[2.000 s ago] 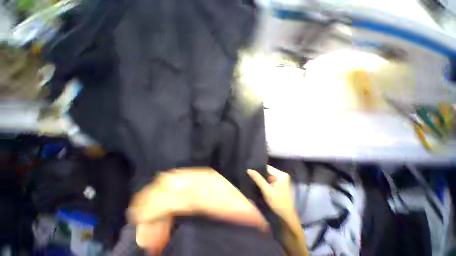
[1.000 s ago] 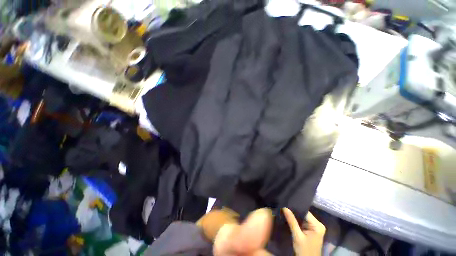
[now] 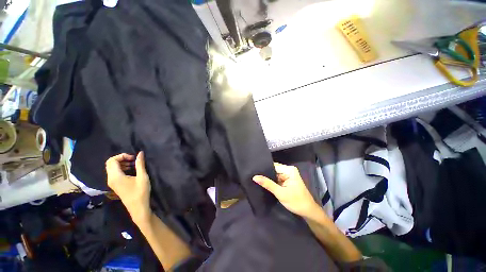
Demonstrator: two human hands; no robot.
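Note:
A large black garment (image 3: 160, 90) covers the left of the machine table and hangs over its front edge. My left hand (image 3: 129, 180) is at the garment's left part, fingers curled with the thumb up, gripping a bit of cloth. My right hand (image 3: 288, 187) pinches the right edge of a straight black panel, thumb on top, just below the table edge. The panel runs up to the presser foot and needle area (image 3: 238, 49), lit by a bright lamp. Whether the cloth lies under the foot is hidden by glare.
A yellow marked strip (image 3: 356, 39) and scissors with green and yellow handles (image 3: 459, 57) lie on the white table (image 3: 320, 101). White-and-black garment pieces (image 3: 362, 183) hang below the edge at right. A cream machine (image 3: 26, 154) stands at left.
My hands were close together low on the garment; now they are apart, left hand at the left part and right hand on the panel's edge. The view has swung right and steadied.

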